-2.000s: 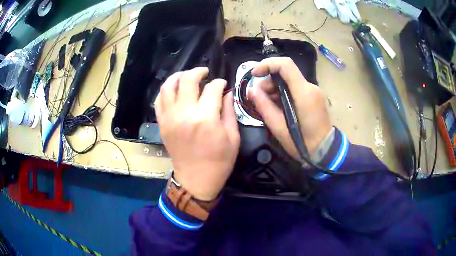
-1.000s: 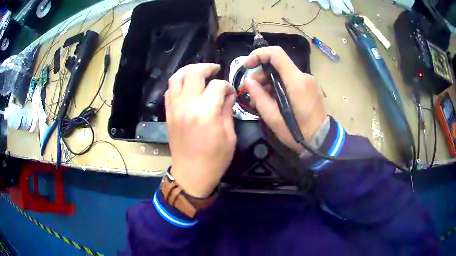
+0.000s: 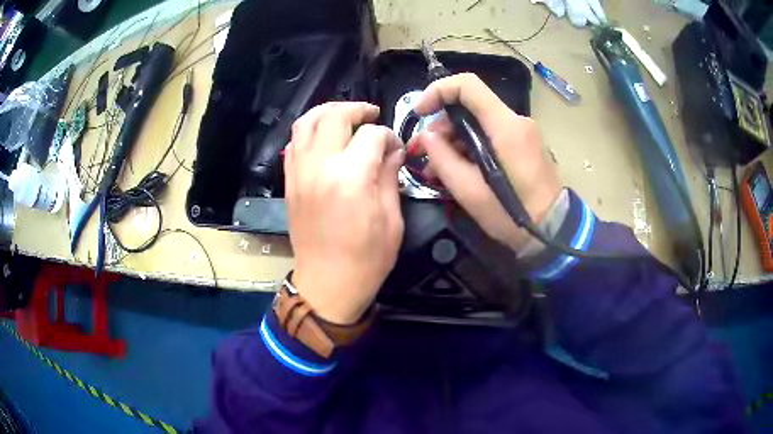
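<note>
The speaker driver [image 3: 412, 186], a round part on a pale metal frame, sits in the front case half [image 3: 508, 78] and is partly hidden by my hands. My right hand [image 3: 500, 161] holds the soldering iron [image 3: 476, 140] like a pen, its metal barrel pointing away from me, its cord trailing over my sleeve. My left hand [image 3: 343, 203] is at the driver's left edge, fingertips pinched at a thin red wire [image 3: 413, 148]. The rear case half [image 3: 254, 110] lies open on the left, with a long moulding inside.
A blue-handled screwdriver [image 3: 557, 82] lies behind the case. A long blue tool [image 3: 648, 140], a black box [image 3: 720, 102] and an orange-edged multimeter [image 3: 757, 212] are on the right. A black wand-like tool [image 3: 140, 110], blue-handled pliers [image 3: 103, 222] and coiled cable lie left.
The view has shifted slightly. My right hand has tilted the soldering iron a little further, its barrel leaning more to the left. Both hands stay at the driver.
</note>
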